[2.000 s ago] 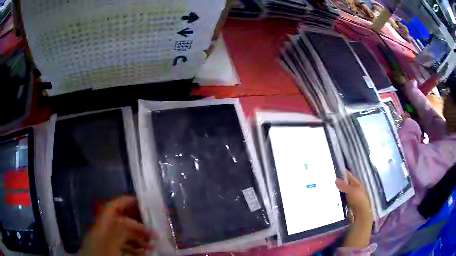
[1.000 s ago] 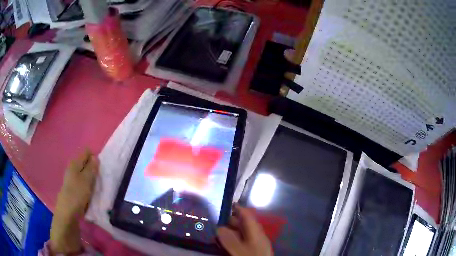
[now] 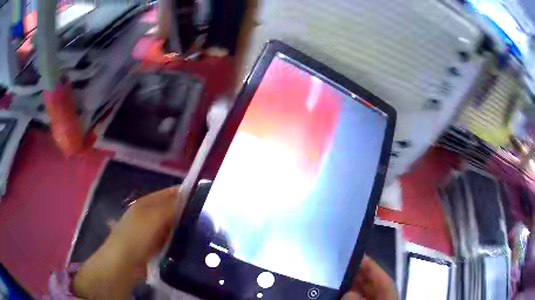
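Note:
A black-framed tablet is held up off the bench, tilted, in front of the upright test chart. Its screen shows a blurred red, white and pale blue camera picture with round white buttons along the bottom. My left hand grips its lower left edge; the fingertips are hidden by the tablet. My right hand is at its lower right edge, partly hidden behind it and cut off by the picture's bottom. White foam shows along the tablet's left edge.
A dark tablet lies at the back left on the red bench. Another dark tablet lies behind my left hand. A white-screened tablet and stacked tablets are at the right. An orange-red object stands at the left.
The camera-screen tablet has gone from lying on the bench to being held up in both hands. My hands have moved to its lower sides. The view has shifted towards the chart.

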